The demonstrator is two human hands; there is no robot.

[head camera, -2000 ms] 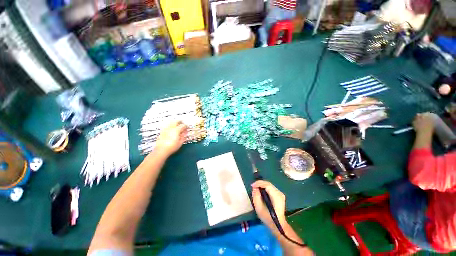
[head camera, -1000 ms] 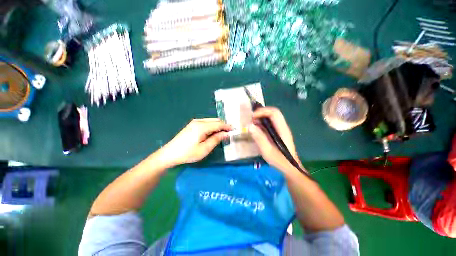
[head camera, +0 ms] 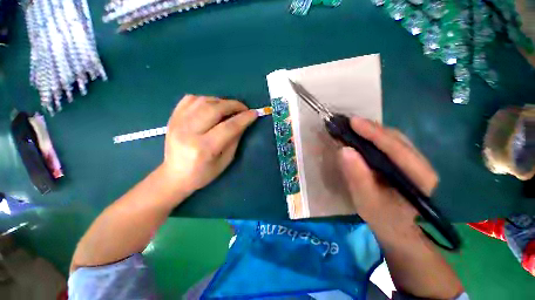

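My left hand [head camera: 202,140] holds a white LED strip [head camera: 141,135] between its fingers. The strip's orange end touches or lies just beside the upper part of the green circuit board panel [head camera: 285,146]. The panel lies along the left edge of the pale work board [head camera: 328,187]. My right hand [head camera: 390,170] holds the black soldering iron [head camera: 378,158] like a pen. Its metal tip is over the top left part of the work board, to the right of the panel's top end. Solder wire cannot be made out.
Finished assemblies [head camera: 61,53] lie at the upper left, a stack of LED strips [head camera: 152,12] at the top edge. A heap of circuit board panels [head camera: 446,35] is at the upper right, a round tin [head camera: 509,142] at the right edge, a black phone [head camera: 32,151] at the left.
The view has come closer to the work board. My left hand has moved from the stack to the panel's left side and now holds a strip. The iron is over the board in my right hand.
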